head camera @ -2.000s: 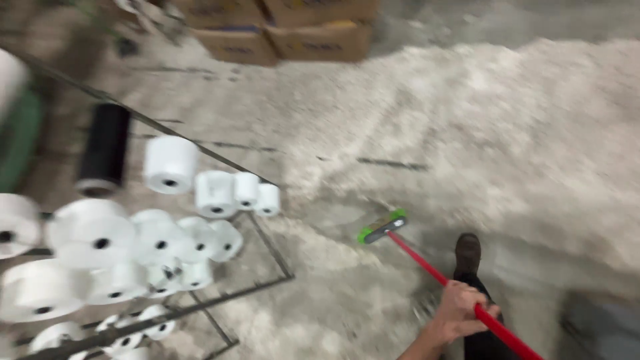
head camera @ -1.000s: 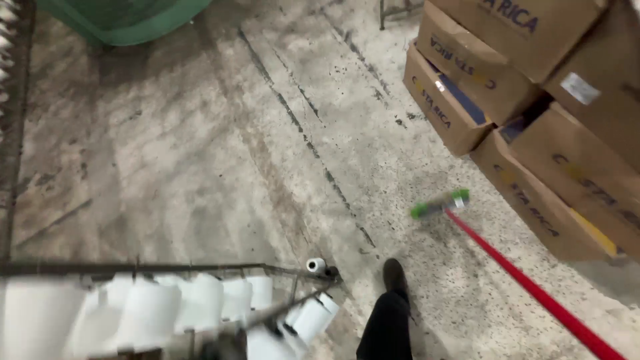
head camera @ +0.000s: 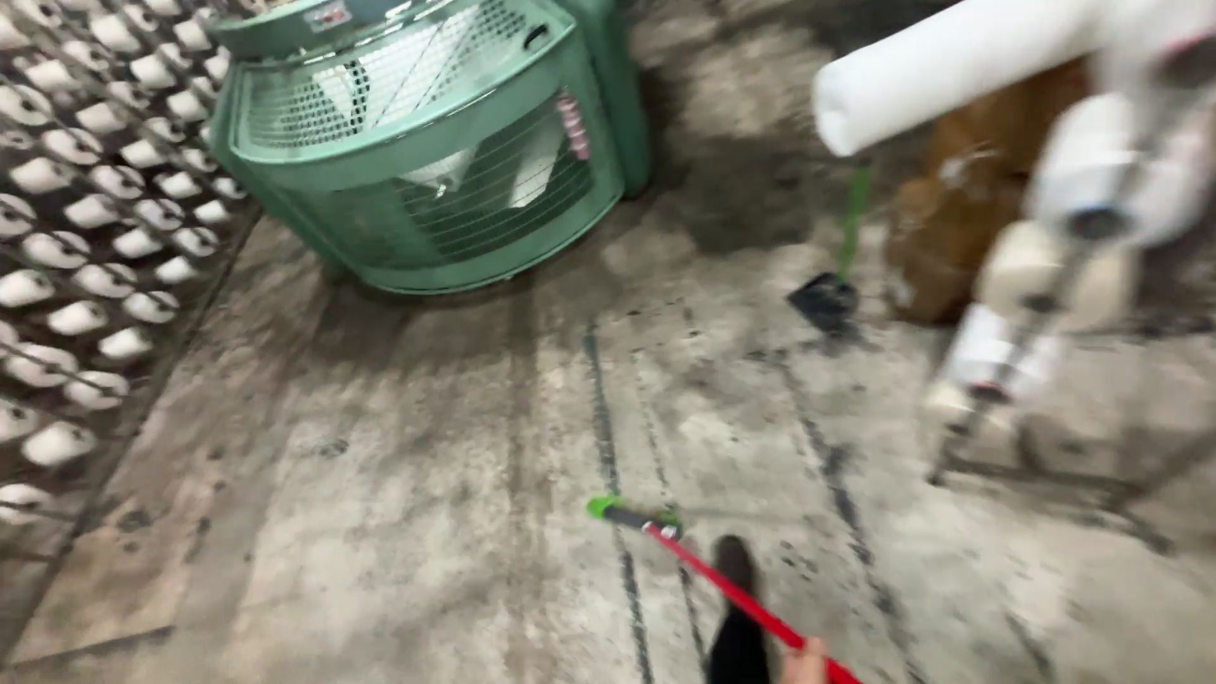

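Observation:
A red-handled broom (head camera: 750,603) slants up from the lower right. Its narrow grey head with green ends (head camera: 632,518) rests on the concrete floor, left of my dark shoe (head camera: 734,562). At the bottom edge, fingers of what appears to be my left hand (head camera: 806,662) are closed around the red handle; the rest of that hand is cut off. My right hand is out of the frame. Farther off, a black dustpan (head camera: 825,302) with a green handle (head camera: 855,218) stands on the floor beside brown boxes or bags.
A green machine housing with mesh guards (head camera: 418,209) stands at the upper left. Racks of white yarn cones (head camera: 81,228) line the left side. A metal stand (head camera: 1035,475) with large white rolls (head camera: 1121,180) is at the right. Dark lines and stains mark the floor (head camera: 380,494).
The view has swung strongly, bringing in the green machine and dustpan; the carton stack seen a second ago has left view. Fingers on the handle show again, unlike a second ago.

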